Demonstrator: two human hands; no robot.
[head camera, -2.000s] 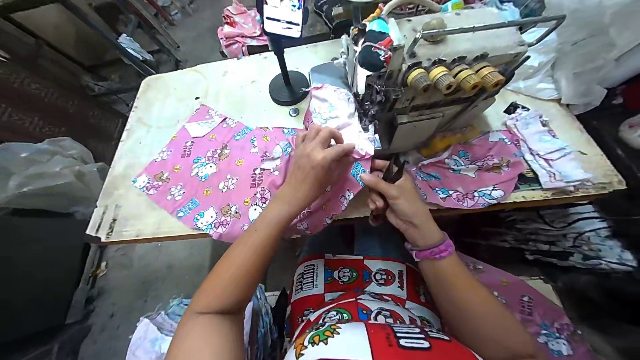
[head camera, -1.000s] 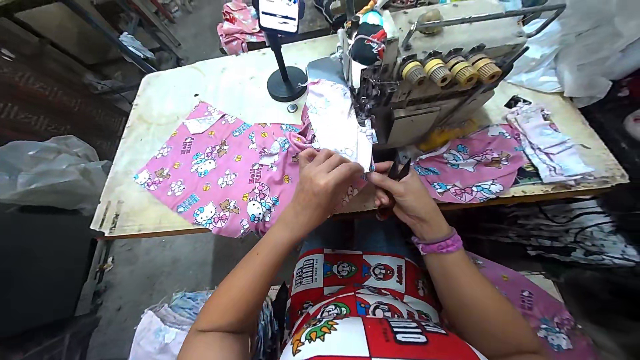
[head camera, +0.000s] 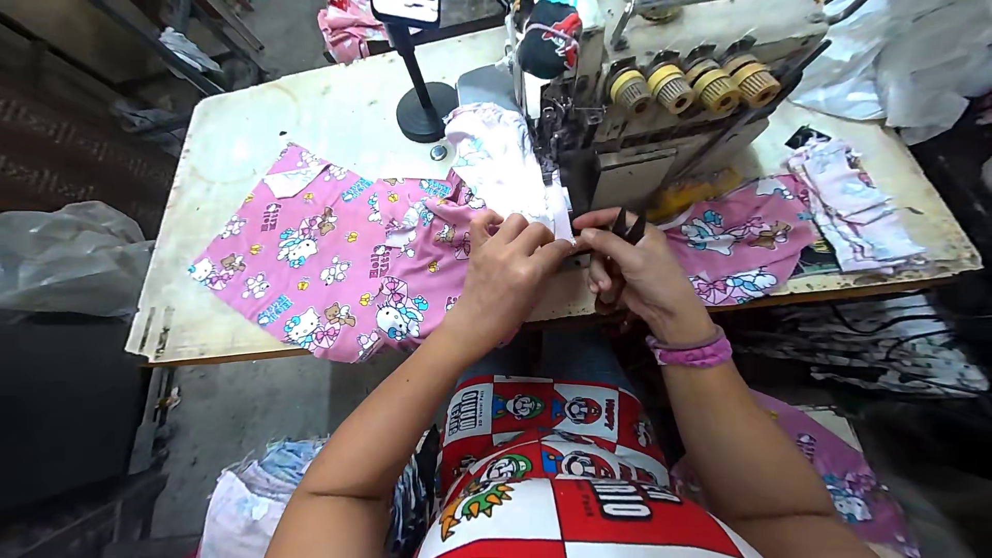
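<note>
A pink printed fabric piece (head camera: 333, 256) lies spread on the sewing table, bunched near my left hand (head camera: 515, 271). White fabric (head camera: 500, 170) runs over it up to the presser foot of an overlock sewing machine (head camera: 635, 147). My left hand pinches the lower edge of this white fabric. Its near corner is also held by the fingertips of my right hand (head camera: 632, 267), which keeps dark thread snips (head camera: 629, 226) in its grasp, the blades pointing up. Another pink printed piece (head camera: 736, 240) lies right of my right hand.
A phone stand (head camera: 428, 112) with a round black base stands left of the machine. Folded light printed fabric (head camera: 856, 205) lies at the table's right. Clear plastic bags (head camera: 70, 260) are at the far left, and cloth pieces (head camera: 256, 496) are piled below the table's front edge.
Two seconds ago pink fabric was under my fingers; the white fabric now reaches down to them, laid out flatter. My left hand has shifted slightly, and my right hand has kept the snips.
</note>
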